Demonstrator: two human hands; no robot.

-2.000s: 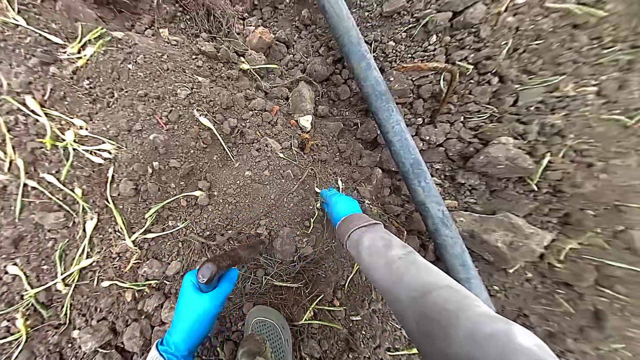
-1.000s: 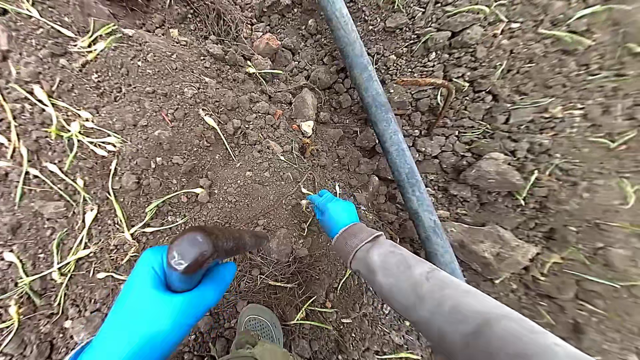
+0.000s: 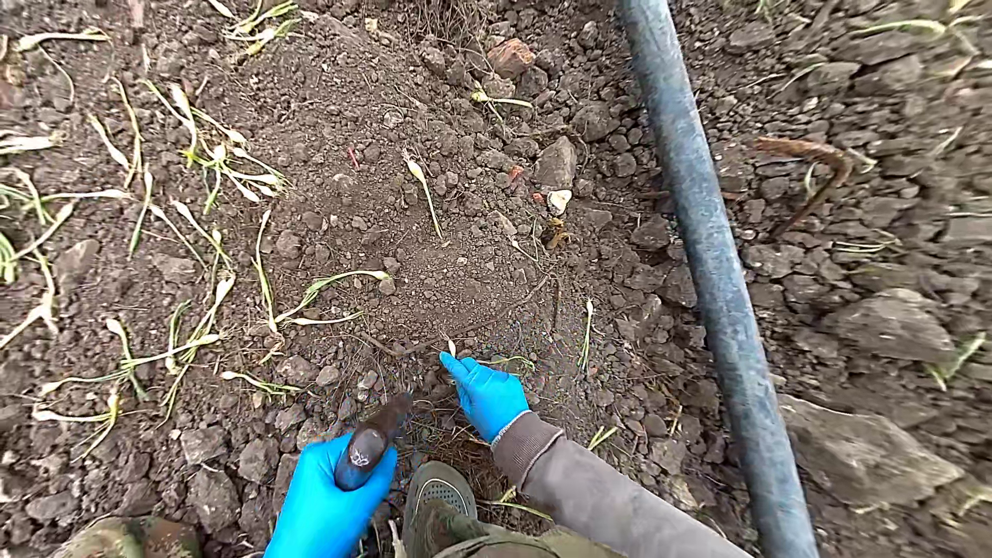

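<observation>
My left hand, in a blue glove, grips a dark rounded tool handle whose narrower end points up and right, just above the soil. To its right, my right hand, also gloved in blue under a grey sleeve, has its thumb and forefinger at a small pale bulb with a thin green shoot at the ground. Whether the fingers pinch it is hard to tell. Another bulb with a shoot stands or leans in the soil to the right. A further bulb lies on the soil ahead.
A long grey pipe runs down the right side. Beyond it are a rusty bent metal rod and large stones. Many uprooted bulb plants lie scattered at the left. My shoe is between my hands at the bottom.
The tool in my left hand has swung from pointing rightward to pointing up and right, and now sits nearer my right hand. My right hand stays low by the soil, turned more to the left.
</observation>
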